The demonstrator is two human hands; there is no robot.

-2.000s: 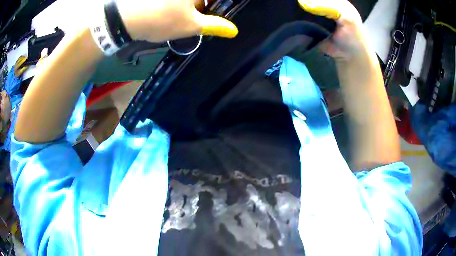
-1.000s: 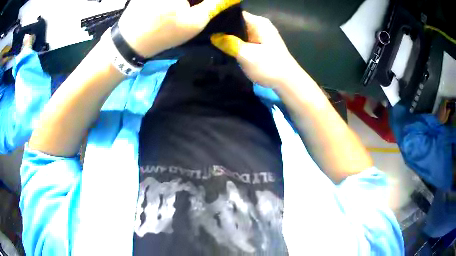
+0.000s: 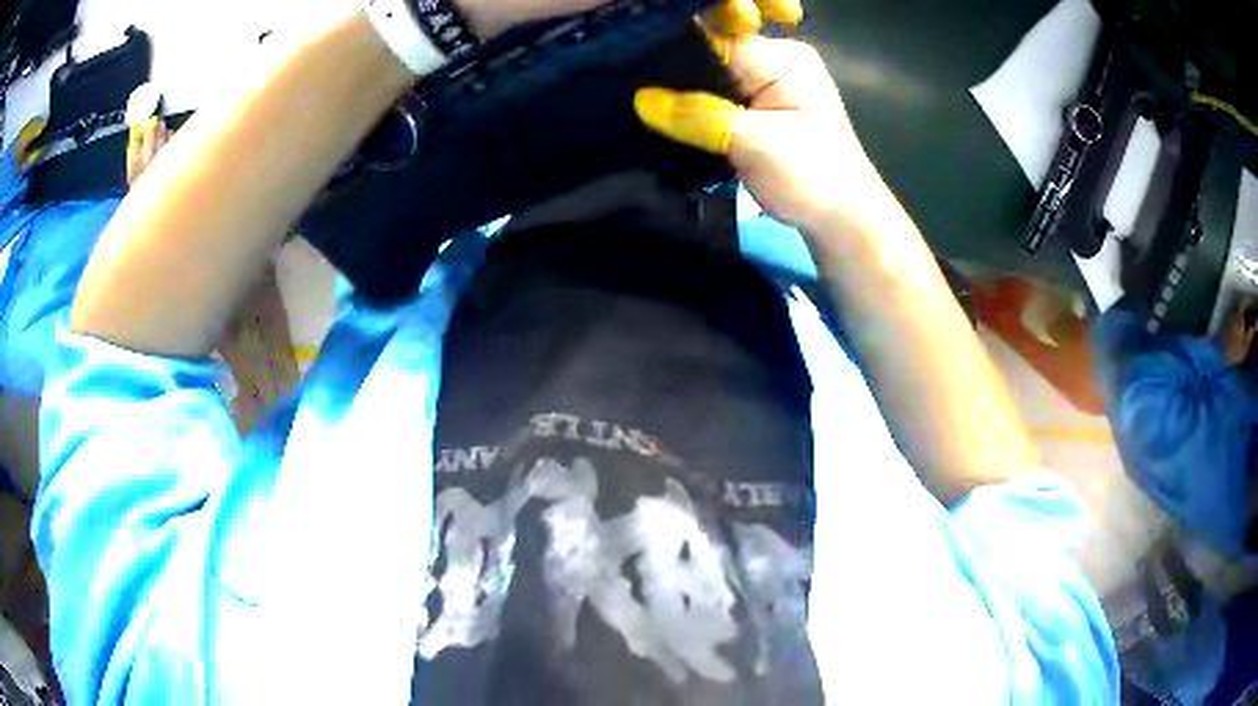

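A black control panel assembly (image 3: 552,131) is held close in front of my chest at the top of the view, slanting from lower left to upper right. A key strip runs along its upper edge, and a ringed knob (image 3: 396,135) shows beside my left forearm. My right hand (image 3: 773,117), with yellow finger cots, grips the panel's right end, thumb on the near face. My left hand (image 3: 531,7) is mostly cut off by the top edge; only its wrist side shows, at the panel's far edge, and its fingers are not visible.
Another panel with a ringed knob (image 3: 1083,131) lies on a white sheet (image 3: 1032,97) at the right on the dark-green bench (image 3: 904,124). A co-worker's blue sleeve (image 3: 1180,414) is at the right. Another person's hand (image 3: 142,131) touches a black part at the left.
The panel has turned, so its key strip and knob now show. My left hand has moved up towards the top edge. My right hand has shifted slightly right and still grips the end.
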